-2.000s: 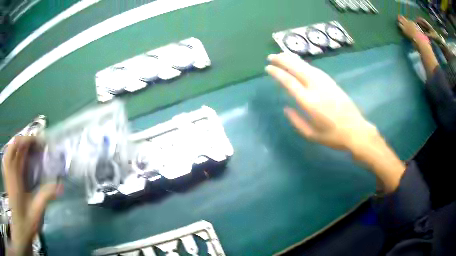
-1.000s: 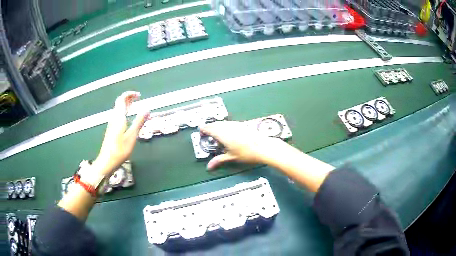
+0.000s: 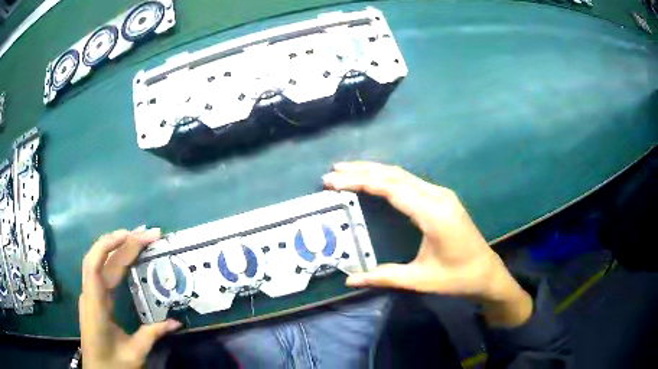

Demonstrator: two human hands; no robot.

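Observation:
A silver-grey frame plate (image 3: 278, 249) with three round units, each showing a blue-violet crescent, lies near the bench's front edge, straight rail on the far side and scalloped edge towards me. My left hand (image 3: 123, 288) grips its left end, fingertips at the far corner and thumb at the near corner. My right hand (image 3: 426, 238) grips its right end, fingers at the far corner and thumb on the near corner. Thin dark strands hang under the scalloped edge. Stacked modules (image 3: 267, 79) with a bright top and dark side stand beyond the plate.
A ring-side-up module (image 3: 101, 47) with three dark circles lies on the green belt at the upper left. Waiting modules (image 3: 29, 223) stand endwise on the bench at the left. My lap in blue jeans shows below the bench edge.
My hands have moved from above the belt to the two ends of a plate at the bench's front edge. The view has tilted down, and the stacked modules now appear higher in it.

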